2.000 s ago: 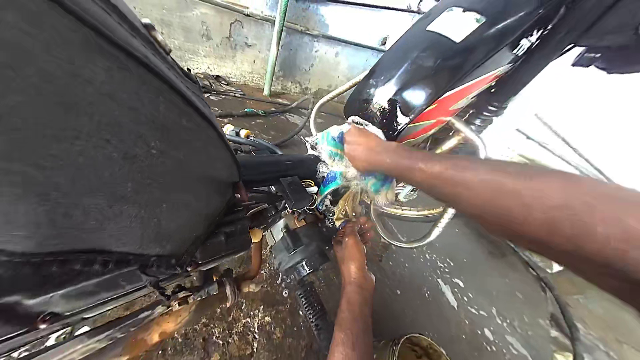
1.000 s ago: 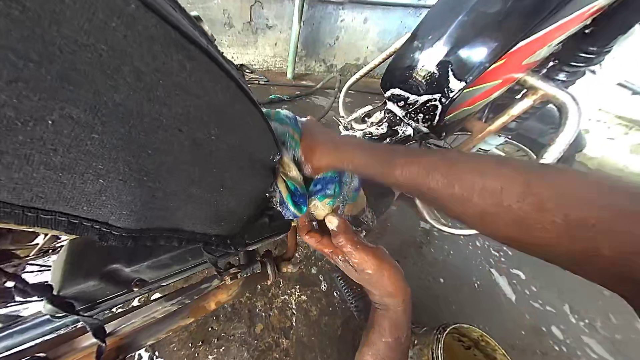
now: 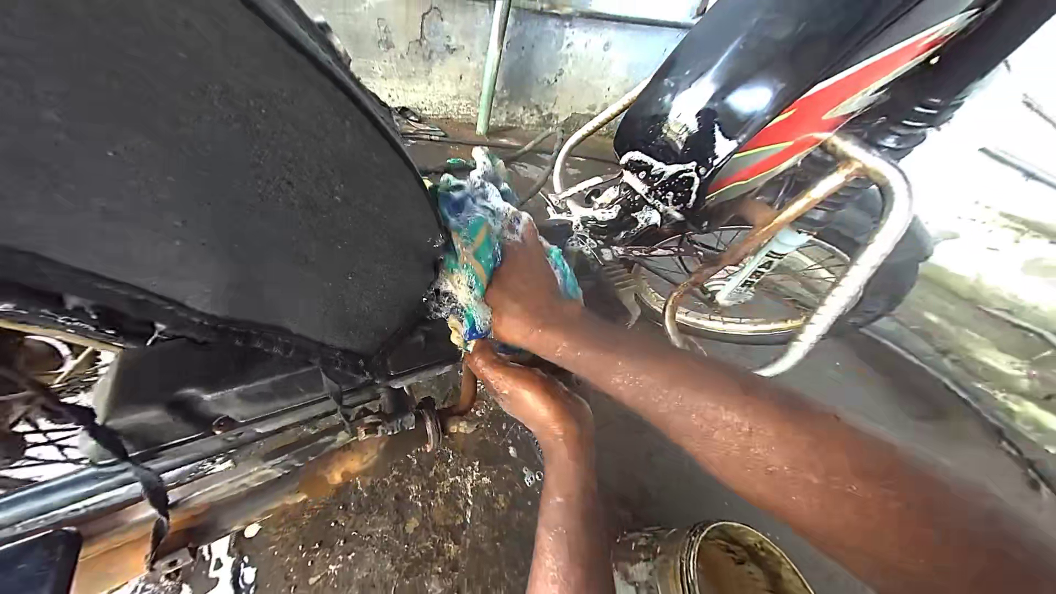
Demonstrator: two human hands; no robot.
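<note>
A wet, foamy cloth (image 3: pixel 474 247) in blue, green and yellow is pressed against the edge of a large black textured cover (image 3: pixel 206 173) at left. My right hand (image 3: pixel 528 289) is closed around the cloth, its arm reaching in from the lower right. Just below, my left hand (image 3: pixel 532 396) holds the cloth's lower end, its fingertips partly hidden. Suds cling to the cloth and to the cover's edge. Beneath the cover run a metal rail (image 3: pixel 272 450) and a rusty bent pipe (image 3: pixel 466 388).
At right stands a motorcycle with a black and red tank (image 3: pixel 759 99), suds and a bent metal guard bar (image 3: pixel 874 239). An open bucket (image 3: pixel 697 553) holding brownish liquid sits at the bottom. A pale green pipe (image 3: pixel 492 66) stands against the back wall; hoses lie on the wet floor.
The cloth, low between both hands a second ago, now extends higher along the cover's edge. Two seconds ago my left hand was below and apart from the cloth. The view has shifted.
</note>
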